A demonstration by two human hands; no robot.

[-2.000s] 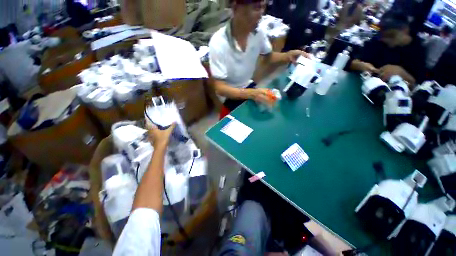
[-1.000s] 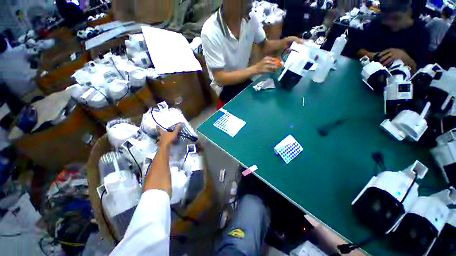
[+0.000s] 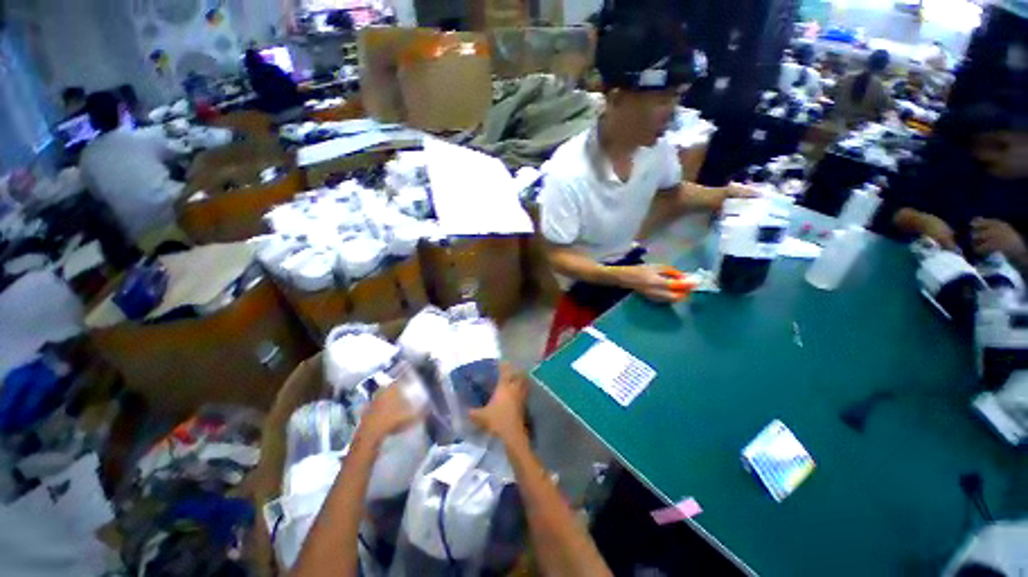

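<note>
An open brown carton in front of me is full of white cameras in clear ribbed bags. My left hand is blurred among them, at the left side of a bagged camera near the carton's far right. My right hand is against the right side of that camera, fingers on its bag. The left fingertips are hard to make out. Another bagged camera with a thin black cable lies nearer, between my forearms.
The green table is at right, with a label sheet, a sticker sheet, pink tape, a white bottle and cameras. A person across its corner holds an orange-handled tool. More full cartons stand behind.
Earlier only my left hand showed, on a bagged camera in the carton. Now my right hand is in the carton too. The view has turned left and up, so the table sits further right.
</note>
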